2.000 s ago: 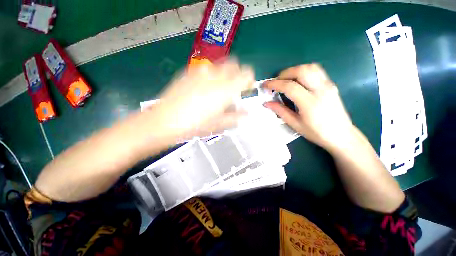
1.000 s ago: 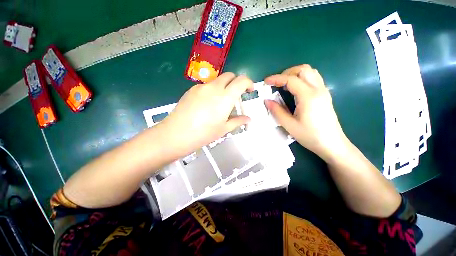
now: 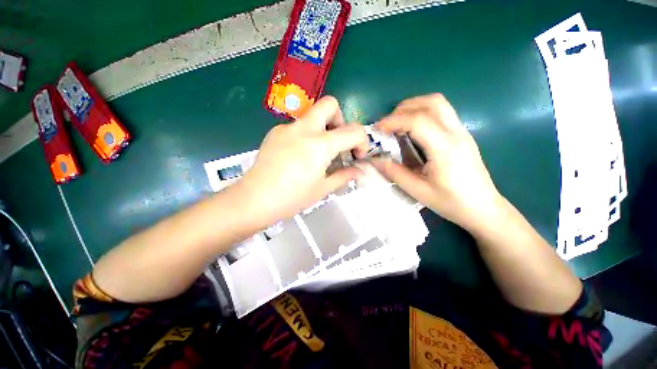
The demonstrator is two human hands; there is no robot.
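My left hand (image 3: 299, 158) and my right hand (image 3: 447, 166) are bare and close together over the label strips. The fingertips of both hands hold a partly used label strip (image 3: 232, 171), whose left end sticks out past my left wrist. A small greyish piece shows between the fingertips; its outline is partly hidden. A stack of label strips (image 3: 313, 241) with grey rectangles lies below my hands, against my body. A red unit (image 3: 306, 61) lies just beyond my left hand, its orange end with a pale round spot towards me.
Two red waiting units (image 3: 94, 114) with orange ends lie at the left. Waste strips (image 3: 585, 144) are piled at the right. A worn pale rail (image 3: 194, 50) crosses the green surface. A finished unit (image 3: 11, 70) is cut off at the left edge beyond it. Cables run at far left.
My fingertips have drawn closer together on the strip, and the strip's right part is now bent between them. The finished unit beyond the rail has moved left, towards the picture's edge.
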